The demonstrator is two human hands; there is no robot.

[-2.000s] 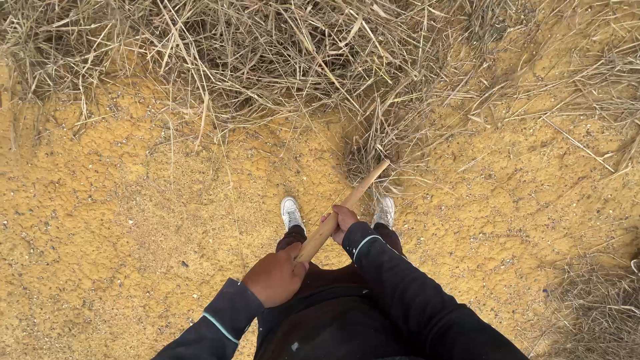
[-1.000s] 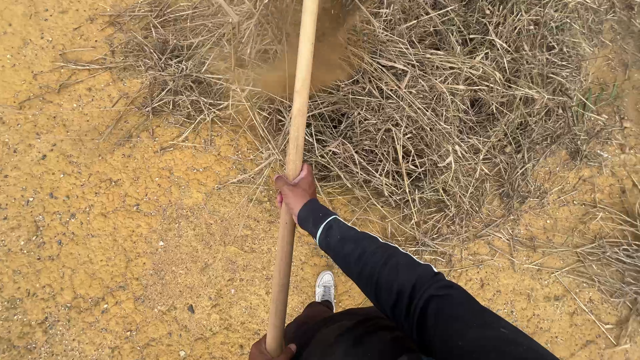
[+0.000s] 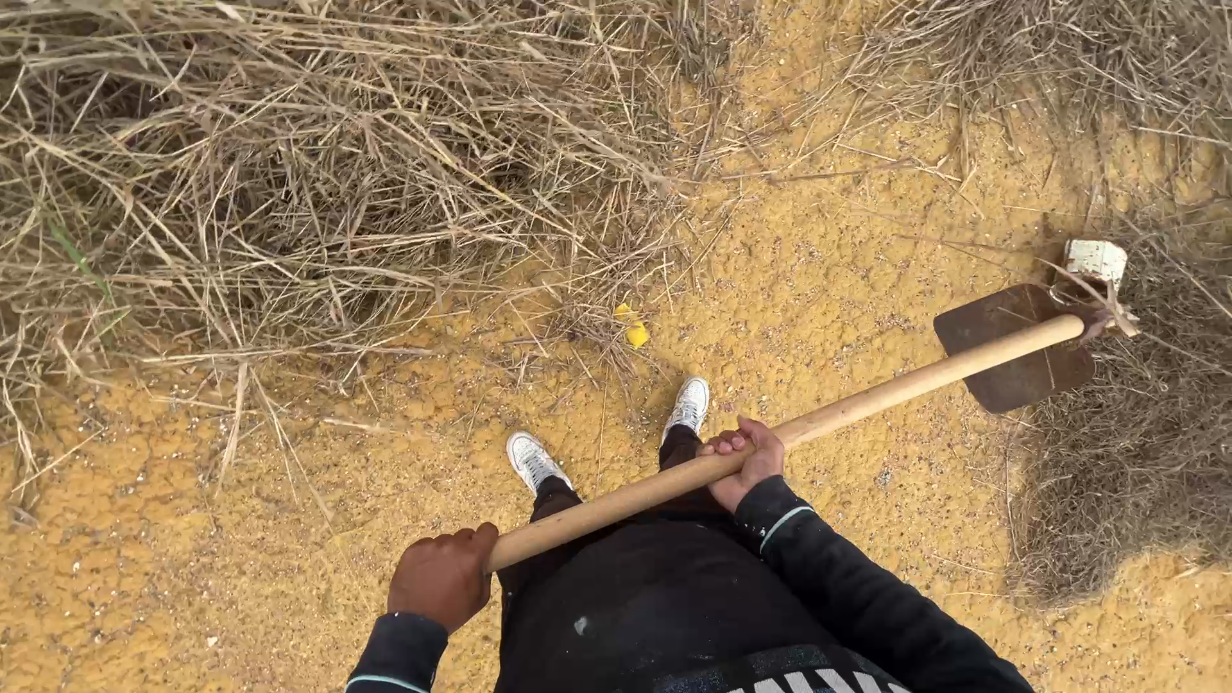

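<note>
A hoe's pale wooden handle (image 3: 616, 505) runs slantwise across the front of my body, from lower left up to the right. My left hand (image 3: 445, 576) is closed around its butt end. Farther along, near the middle, my right hand (image 3: 749, 464) grips it with the fingers wrapped over the top. The rusty, broad metal blade (image 3: 1001, 337) is at the far end on the right, above the ground or against it; I cannot tell which. Dry stalks lie across the blade's collar.
Dry grass (image 3: 385, 173) lies thick at the upper left, with another clump (image 3: 1136, 433) at the right. A whitish block-like object (image 3: 1095, 262) is beside the blade. A small yellow scrap (image 3: 632, 327) lies before my white shoes (image 3: 534, 462). Yellow, gritty soil (image 3: 241, 558) surrounds them.
The hoe's handle has swung from nearly upright in the view to slantwise, and its blade now shows at the right. Both hands still hold it. The view has shifted.
</note>
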